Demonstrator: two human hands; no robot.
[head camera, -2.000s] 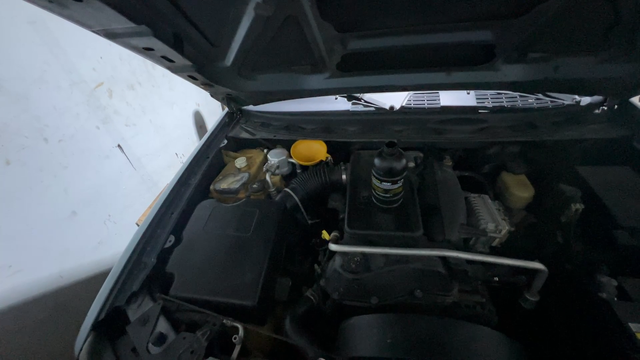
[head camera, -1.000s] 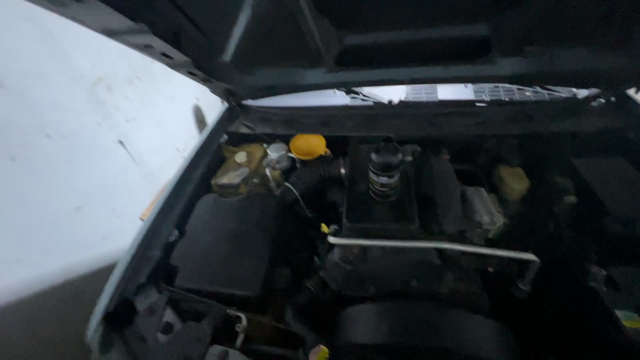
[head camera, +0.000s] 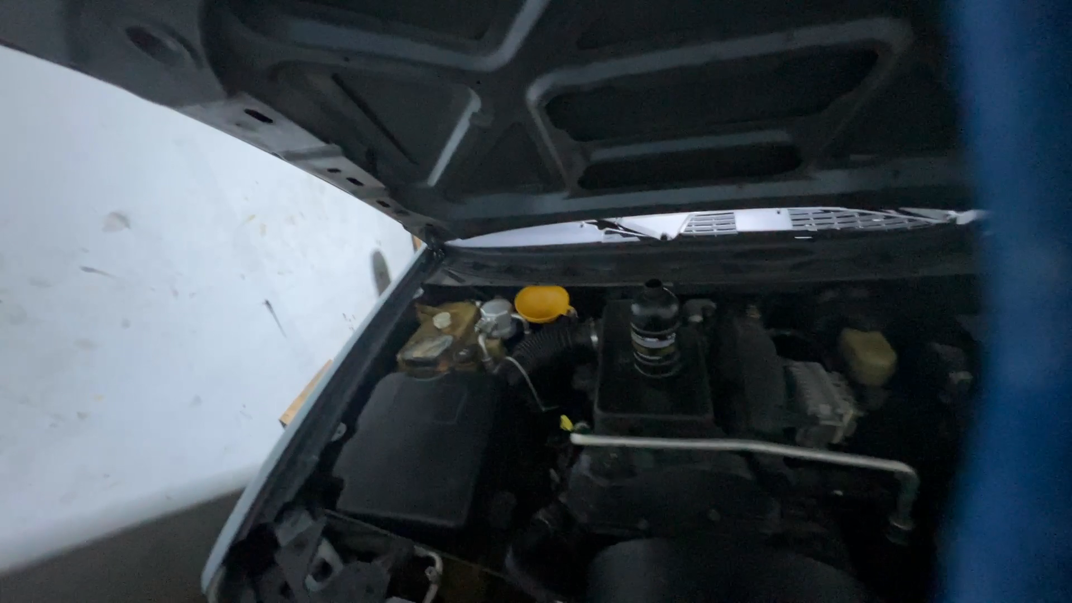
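Note:
Neither of my hands shows in the head view. A dark bottle (head camera: 654, 327) stands upright on the black engine cover (head camera: 653, 402), with a narrow open-looking neck. Behind and to its left is a yellow funnel (head camera: 543, 303), near a ribbed black air hose (head camera: 548, 345). A yellowed plastic reservoir (head camera: 441, 335) sits at the left rear of the engine bay. A metal pipe (head camera: 737, 445) crosses in front of the engine cover, with a small yellow handle (head camera: 567, 423) by its left end. A blurred blue shape (head camera: 1017, 335) fills the right edge; what it is cannot be told.
The raised hood (head camera: 712, 100) spans the top of the view. A black box cover (head camera: 419, 448) lies at the left of the bay, beside the fender edge (head camera: 276, 456). Snowy ground (head camera: 167, 318) is outside at left. A second yellowed reservoir (head camera: 868, 356) is at right.
A blurred blue shape has come into view along the right edge. The view has tilted up, showing more of the hood. The bottle and funnel stay where they were.

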